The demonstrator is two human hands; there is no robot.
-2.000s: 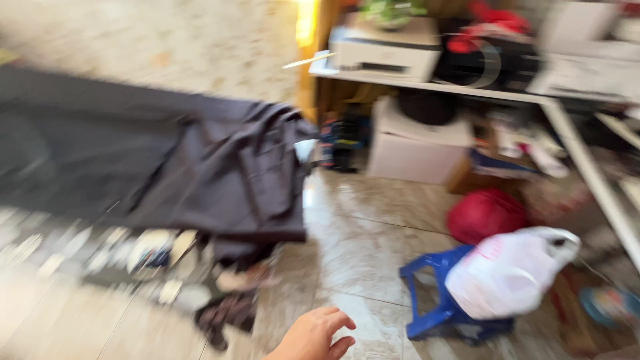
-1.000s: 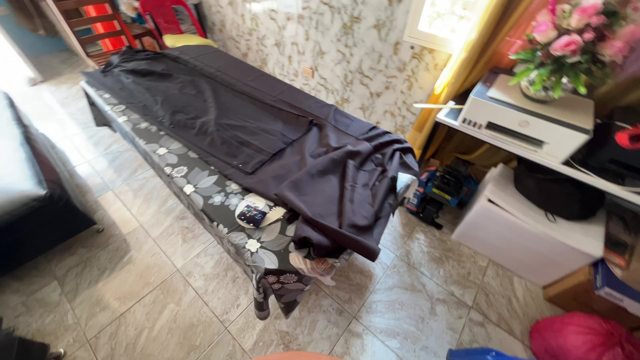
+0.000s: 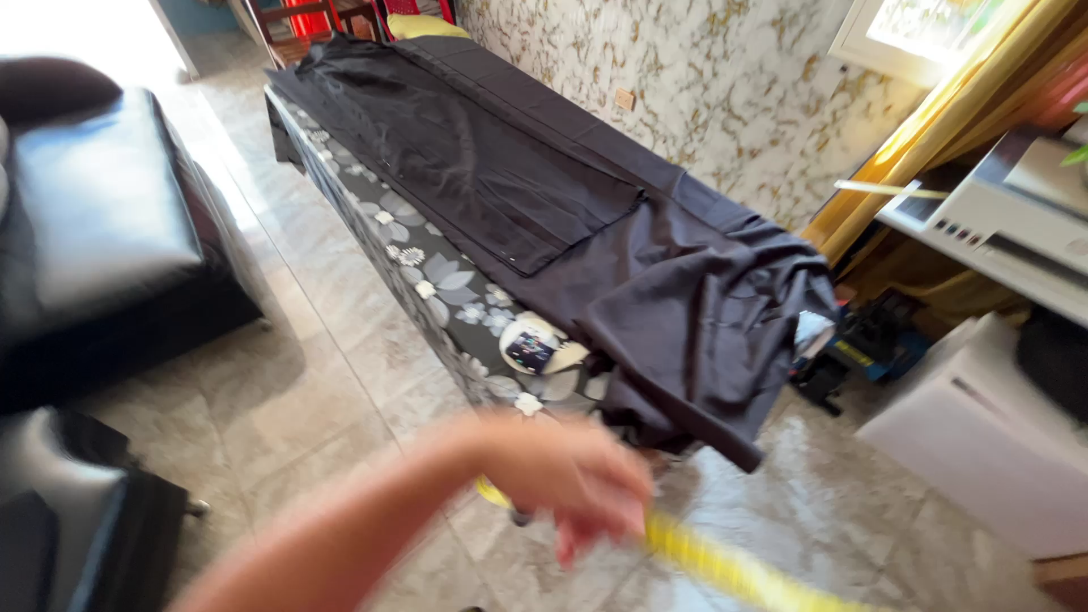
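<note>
My left hand (image 3: 586,484), blurred, reaches in from the lower left with its fingers curled around a yellow measuring tape (image 3: 731,565). The tape runs from the fingers to the bottom edge at the right, and a short piece of it shows left of the hand. My right hand is out of view. Beyond the left hand, dark fabric (image 3: 544,187) lies over a long table, folded flat at the far part and bunched at the near end. A floral tablecloth (image 3: 442,280) shows along the table's left side. On it lies a pale round object (image 3: 514,340) with a dark patterned piece.
Black glossy seats (image 3: 110,204) stand at the left. To the right are a printer (image 3: 1011,229) on a shelf, a white box (image 3: 960,425) below and a yellow curtain (image 3: 918,127). A patterned wall (image 3: 578,76) borders the table's far side. The floor is tiled.
The view has swung left since two seconds ago. My left hand, with no tape visible in it two seconds ago, now holds the yellow tape.
</note>
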